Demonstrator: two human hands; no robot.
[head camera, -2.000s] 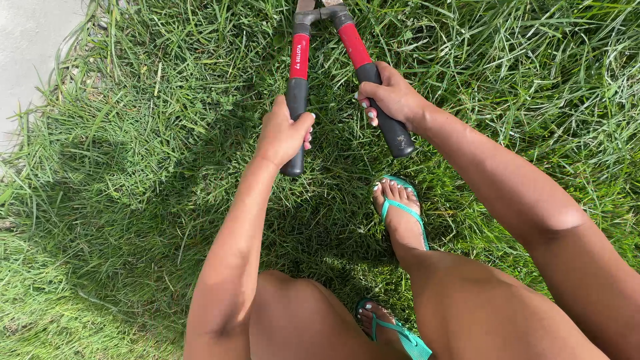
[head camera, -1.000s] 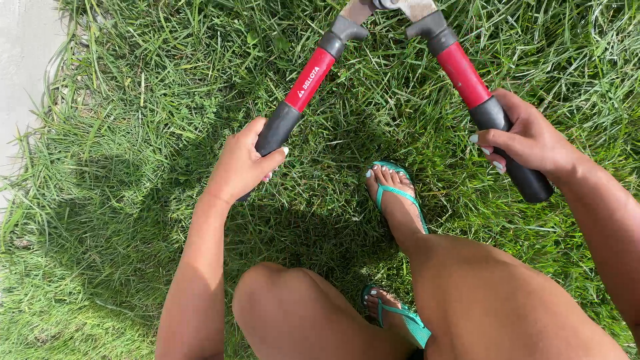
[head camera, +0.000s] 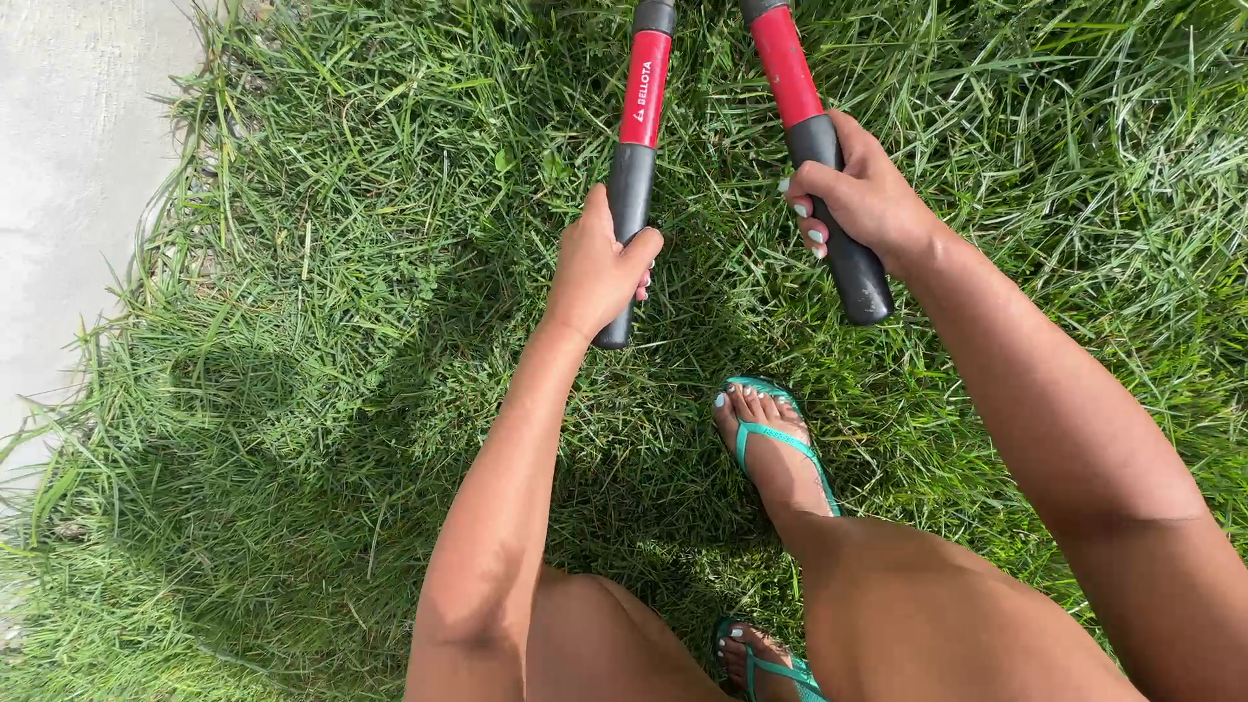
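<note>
Two long red handles with black grips belong to Bellota garden shears (head camera: 644, 93), which reach up past the top edge of the view. My left hand (head camera: 602, 261) is closed around the black grip of the left handle, its thumb across the grip. Around the right handle's black grip (head camera: 858, 283) my right hand (head camera: 858, 195) is wrapped, a little higher up. The two handles stand a moderate gap apart. The blades are out of view beyond the top edge.
Long green grass (head camera: 341, 292) lies beneath the handles. A pale concrete surface (head camera: 78, 166) runs along the left side. My feet, in turquoise flip-flops (head camera: 785, 444), stand on the grass below the handles.
One second ago the handles were spread wide; they are now much closer together, my two hands having moved toward each other. The pivot, visible earlier, is now outside the view.
</note>
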